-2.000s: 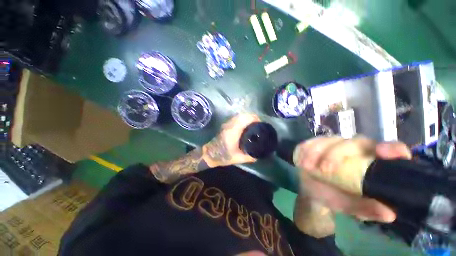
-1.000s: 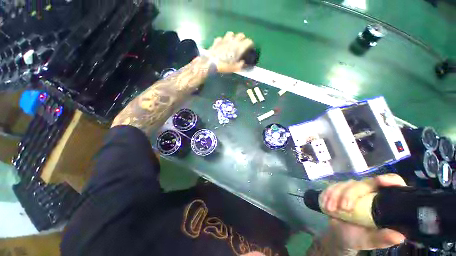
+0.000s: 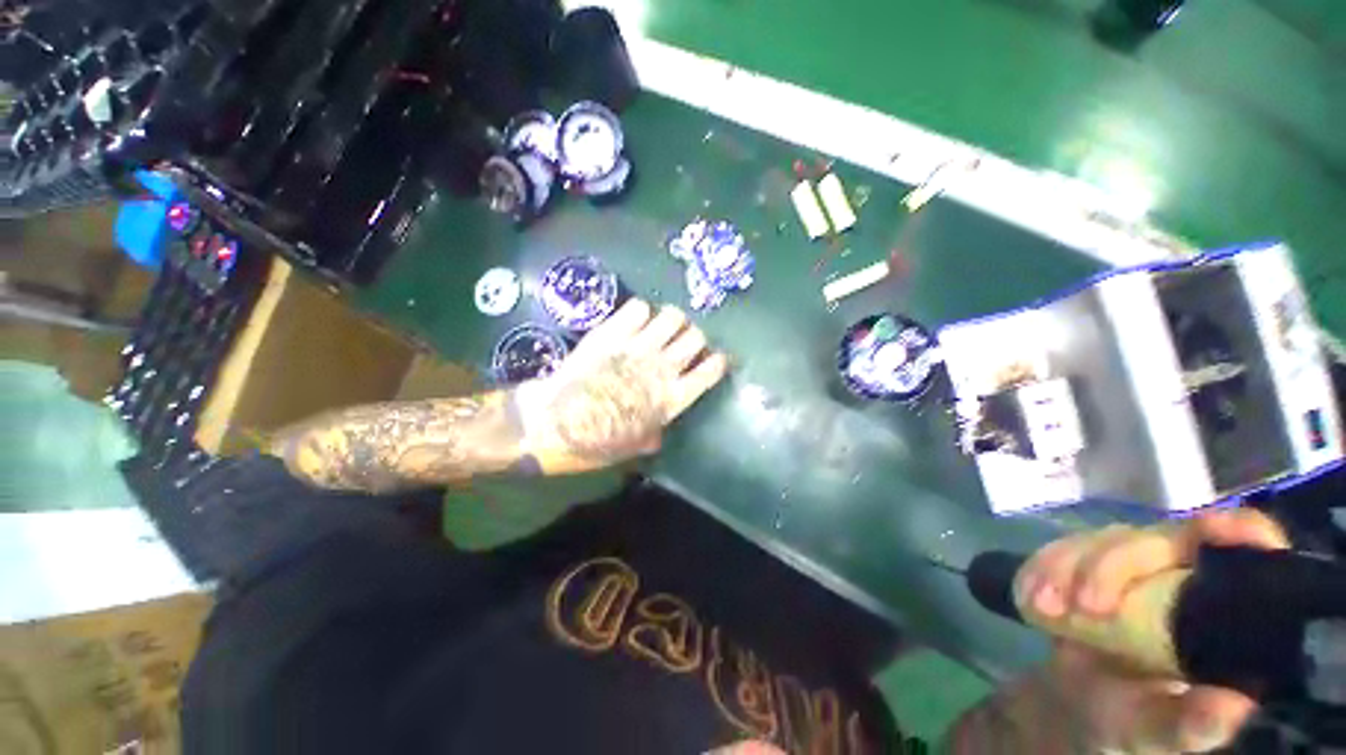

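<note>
My left hand (image 3: pixel 620 387) is palm down over the near side of a group of round units, fingers curled; whether it grips one is hidden. Two dark units with ringed round faces show beside it, one behind (image 3: pixel 577 292) and one partly covered at its left (image 3: pixel 527 354). My right hand (image 3: pixel 1100 590) is closed around the cream grip of a black electric screwdriver (image 3: pixel 1255 617), its black nose and thin bit pointing left over the mat. A round unit with exposed internals (image 3: pixel 887 359) lies on the green mat (image 3: pixel 797 443).
A blue-edged white screw feeder (image 3: pixel 1137 369) stands at right. Pale battery cells (image 3: pixel 822 207) and small circuit boards (image 3: pixel 713 264) lie mid-mat. A white disc (image 3: pixel 498 291), ring-faced parts (image 3: pixel 591 142) and black trays (image 3: pixel 325 133) are at left. An open carton (image 3: pixel 318 347) is below the left edge.
My left hand has come back from the mat's far edge to the round units, and the black cylinder no longer shows in it. My right hand still holds the screwdriver.
</note>
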